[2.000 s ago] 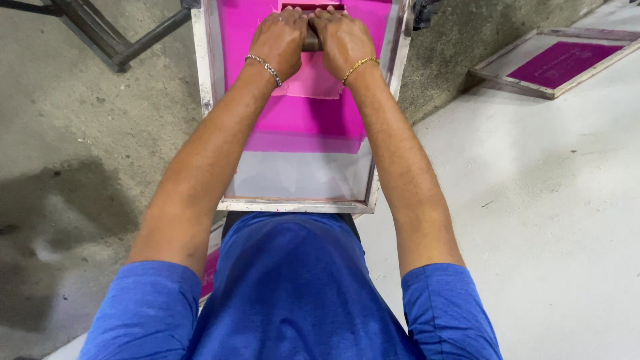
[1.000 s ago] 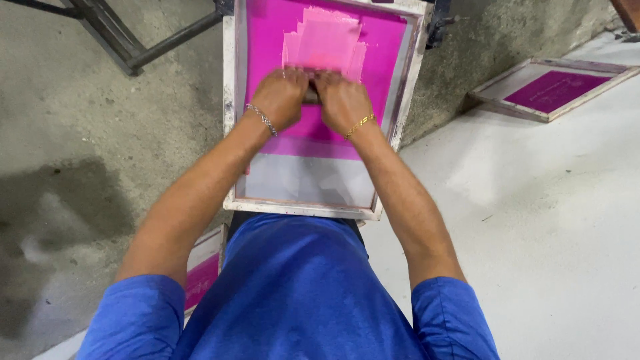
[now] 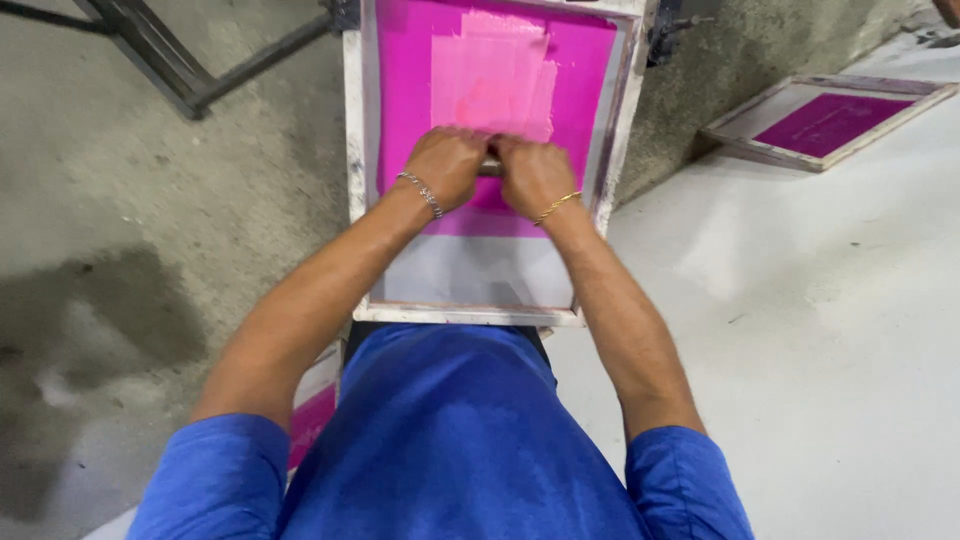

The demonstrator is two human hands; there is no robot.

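A screen printing frame (image 3: 356, 150) with pale, worn edges stands in front of my body, its mesh covered by magenta emulsion (image 3: 577, 90). Light pink ink (image 3: 487, 75) lies in a stepped patch on the upper middle of the screen. Both hands grip a squeegee (image 3: 490, 166), mostly hidden under my fingers, just below that patch. My left hand (image 3: 448, 166) has the left part of its handle, and my right hand (image 3: 536, 176) has the right part. The squeegee's blade cannot be seen.
Another magenta screen frame (image 3: 832, 124) lies at the upper right beside the pale floor area (image 3: 787, 300). A third frame (image 3: 311, 424) shows partly behind my left arm. Dark metal legs (image 3: 187, 90) stand on the concrete at the upper left, and clamp-like metal parts (image 3: 664, 30) flank the screen.
Both hands have moved from the screen's top edge down toward my body with the squeegee. More of the pink ink patch now shows above them.
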